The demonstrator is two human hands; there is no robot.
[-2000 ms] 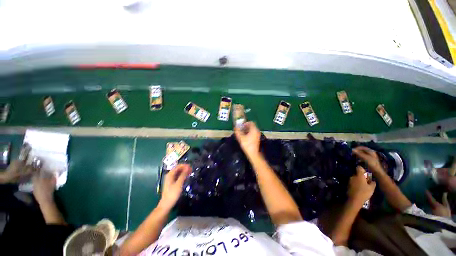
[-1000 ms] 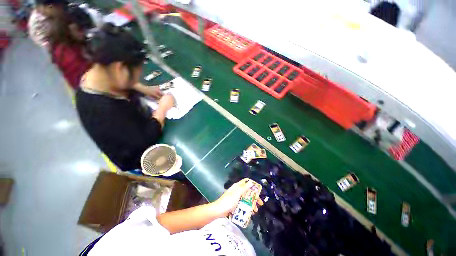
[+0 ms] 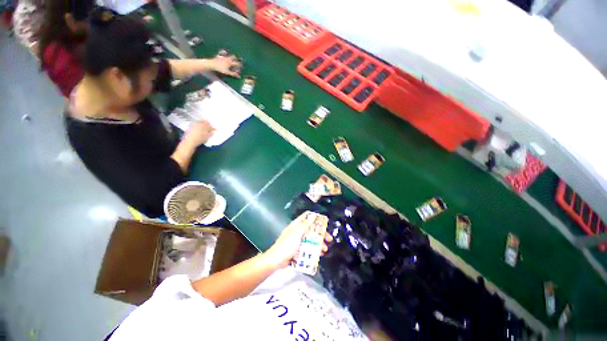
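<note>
My left hand (image 3: pixel 287 241) holds a phone circuit board (image 3: pixel 311 248) upright in front of my shirt, left of the heap. The board has an orange-gold and green upper part and a white lower part with dark spots. The heap of black parts (image 3: pixel 393 266) glitters on the green bench. Stacked boards (image 3: pixel 323 188) lie at its upper left end. A blurred skin-toned patch (image 3: pixel 377 332) shows at the bottom edge; I cannot tell whether it is my right hand or arm.
Spaced boards lie on the green conveyor belt (image 3: pixel 399 183) beyond the pale rail. Red trays (image 3: pixel 346 72) stand across it. At left are a person in black (image 3: pixel 123 146) with a white sheet (image 3: pixel 233 110), a fan (image 3: pixel 192 203) and an open cardboard box (image 3: pixel 126 260).
My right hand held a board over the belt; a board is now in my left hand. The view has turned left. The person in black now reaches one hand over the belt.
</note>
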